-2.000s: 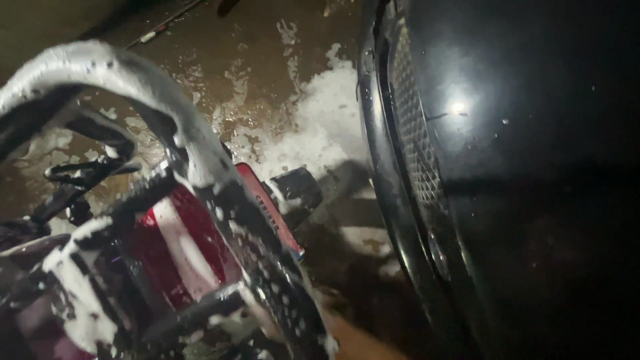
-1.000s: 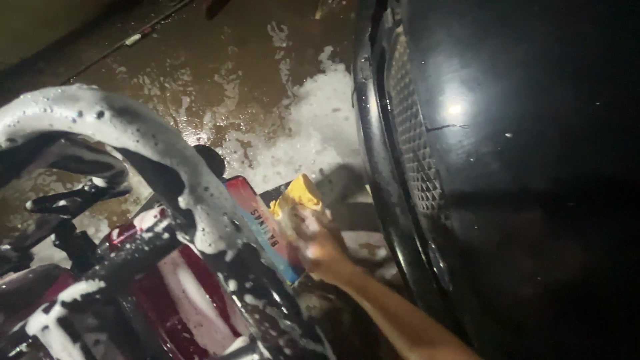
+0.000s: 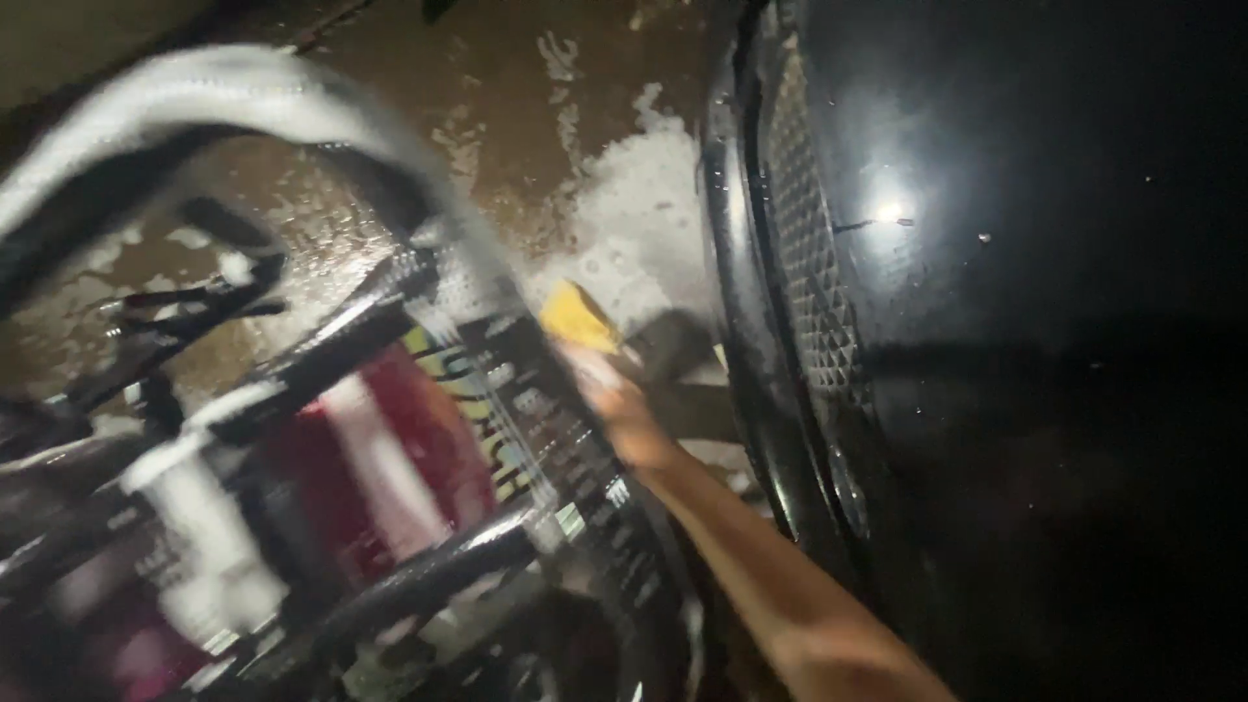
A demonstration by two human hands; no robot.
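Observation:
My right hand (image 3: 606, 385) reaches in from the lower right and holds a yellow sponge or cloth (image 3: 577, 317) at its fingertips. Sponge and hand are by the far side of a black tubular frame (image 3: 624, 517), which is blurred and streaked with white foam. Inside the frame is a glossy dark red body panel (image 3: 390, 458) of a vehicle, with a band of foam across it. Part of the hand's edge is hidden by the frame. My left hand does not show.
Close on the right stands a large glossy black body (image 3: 1014, 273) with a textured mesh strip (image 3: 814, 244) along its edge. White suds (image 3: 643, 214) lie on the wet brown floor (image 3: 507, 146). Foam also coats the curved upper bar (image 3: 244, 93).
Two seconds ago the hand was hardly in view; since then it has come in with the yellow sponge or cloth. Over the last second it has moved slightly up and away along the frame.

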